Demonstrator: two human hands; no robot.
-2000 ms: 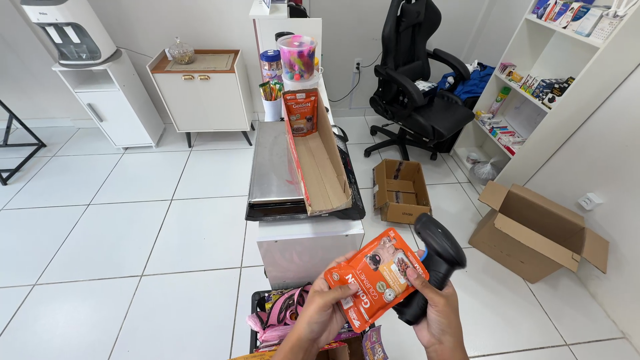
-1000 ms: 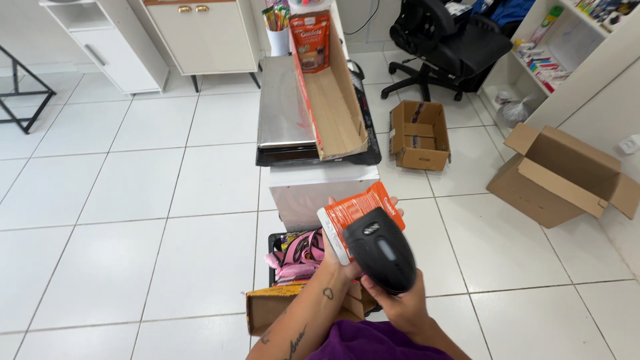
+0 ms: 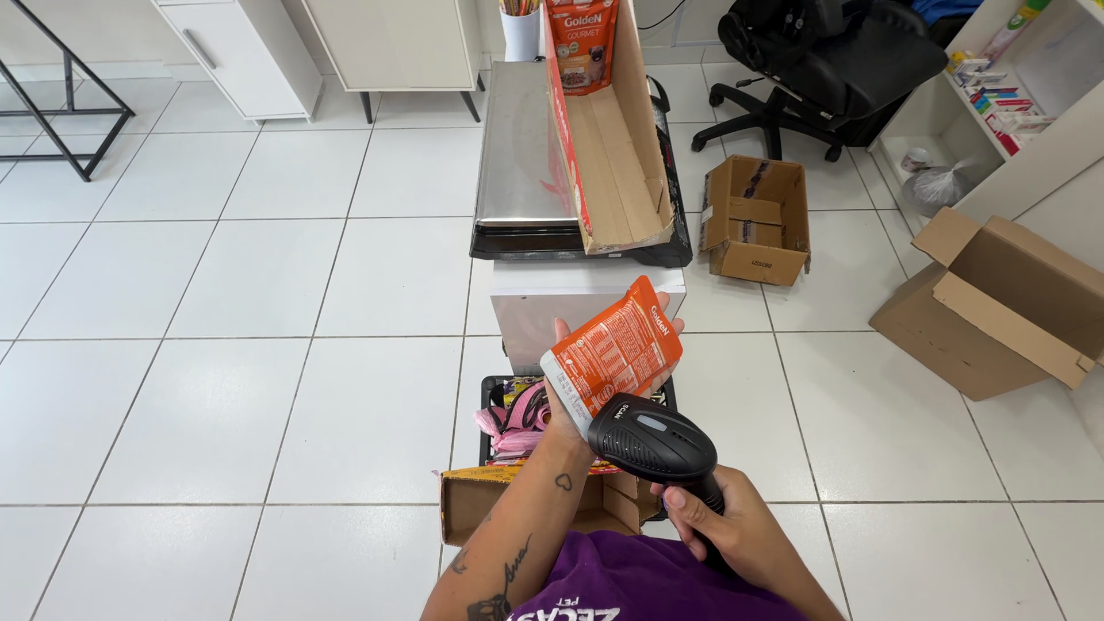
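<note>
An orange Golden pet food pouch lies tilted on my left hand, its printed back facing up; my fingers show behind its upper edges. My right hand grips the handle of a black handheld barcode scanner. The scanner's head is over the pouch's lower end, near its white strip; whether they touch I cannot tell. Beyond my hands, a similar orange pouch stands at the far end of a long open cardboard tray, which rests on an appliance with a metal top.
Below my forearms are a black crate with pink items and an open cardboard box. On the floor at right stand a small carton and a larger open carton. Behind them are a black office chair and a white shelf.
Two seconds ago both hands were at the pouch, its front showing, with the scanner in my right hand. Now the pouch's back shows, and the scanner is over its lower end.
</note>
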